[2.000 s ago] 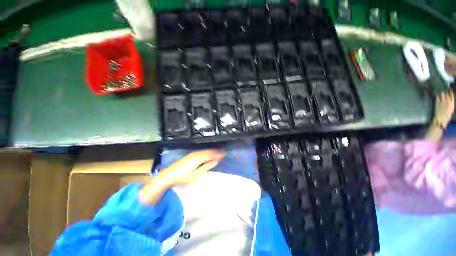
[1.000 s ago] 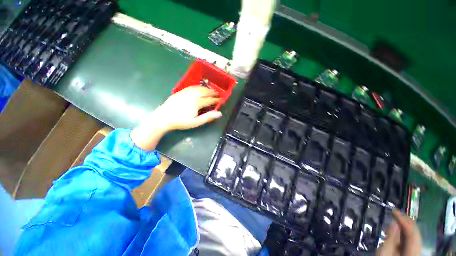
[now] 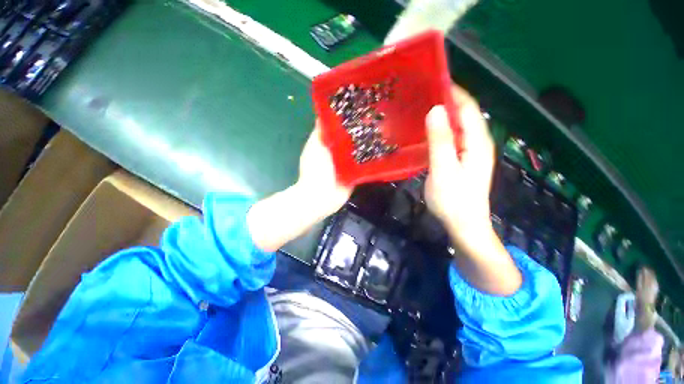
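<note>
I hold the red parts bin (image 3: 409, 112) raised and tilted above the bench and the tray. My left hand (image 3: 319, 176) grips its left side and my right hand (image 3: 461, 161) grips its right side, thumb over the rim. Loose small metallic components (image 3: 364, 124) lie heaped toward the left inside the bin. The black blister tray (image 3: 375, 255) is below, partly hidden by the bin and my right arm. Its front pockets show shiny dark surfaces.
Green bench top (image 3: 172, 105) extends left to another black tray (image 3: 45, 37). A cardboard box (image 3: 97, 217) is below the bench edge. A circuit board (image 3: 335, 31) and others lie on the green line beyond. A neighbour's hand and pink sleeve (image 3: 637, 356) are at right.
The red bin has been lifted off the bench and is now in both my hands. A second ago my left hand was reaching into it and my right hand was by the tray's near right corner.
</note>
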